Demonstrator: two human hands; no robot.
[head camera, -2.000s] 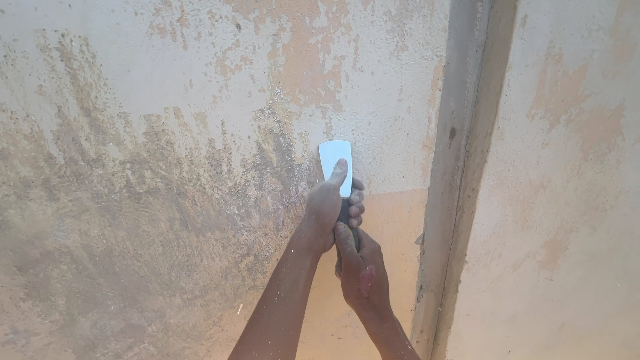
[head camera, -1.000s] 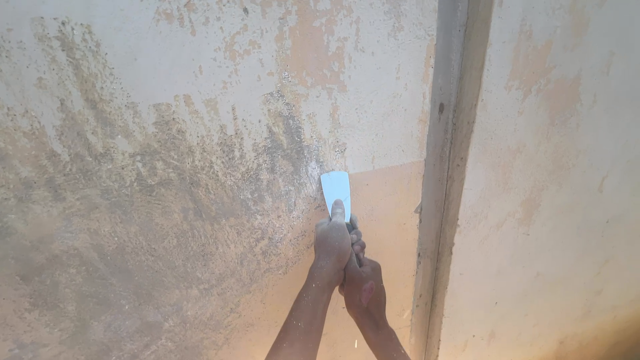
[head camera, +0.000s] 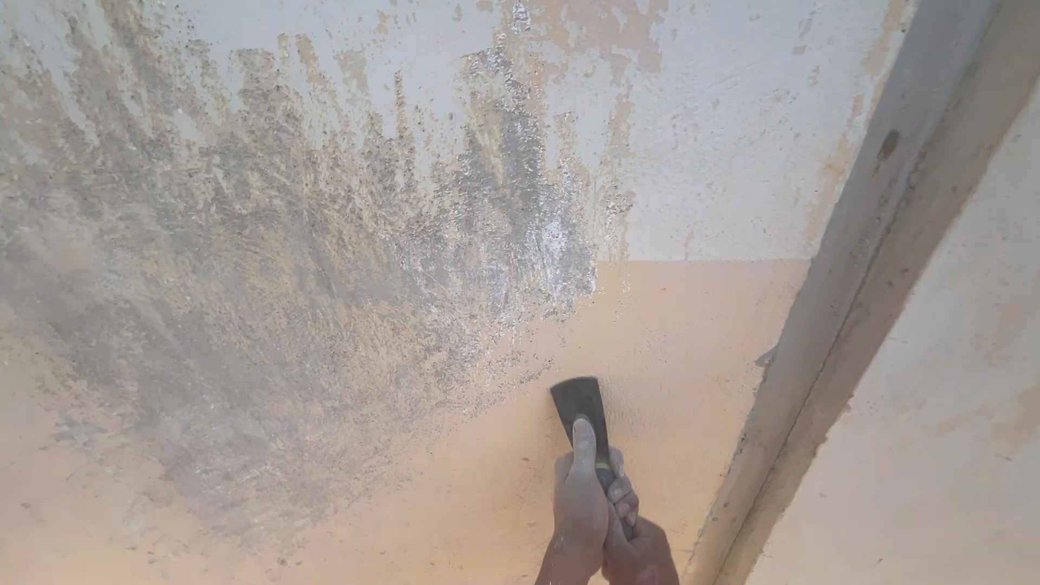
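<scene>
Both my hands grip one putty knife (head camera: 579, 404), whose wide metal blade looks dark and points up along the painted wall (head camera: 682, 325). My left hand (head camera: 582, 504) is wrapped around it near the blade, the thumb laid along the metal. Lower on the dark handle, at the bottom of the view, is my right hand (head camera: 638, 552), partly hidden behind the left. The blade's edge lies at the orange-painted part of the wall, just below and right of a rough, scraped grey patch (head camera: 268, 325). Whether the edge touches the wall is hard to tell.
A grey-brown vertical strip (head camera: 845, 276) stands out along the wall on the right, slanting in view. Beyond it lies another stretch of pale, patchy wall (head camera: 934, 455). Above the orange paint, white paint (head camera: 715, 162) is flaking in places.
The putty knife and both hands have moved down the wall, from near the border of white and orange paint to the orange part. The blade, bright before, now looks dark.
</scene>
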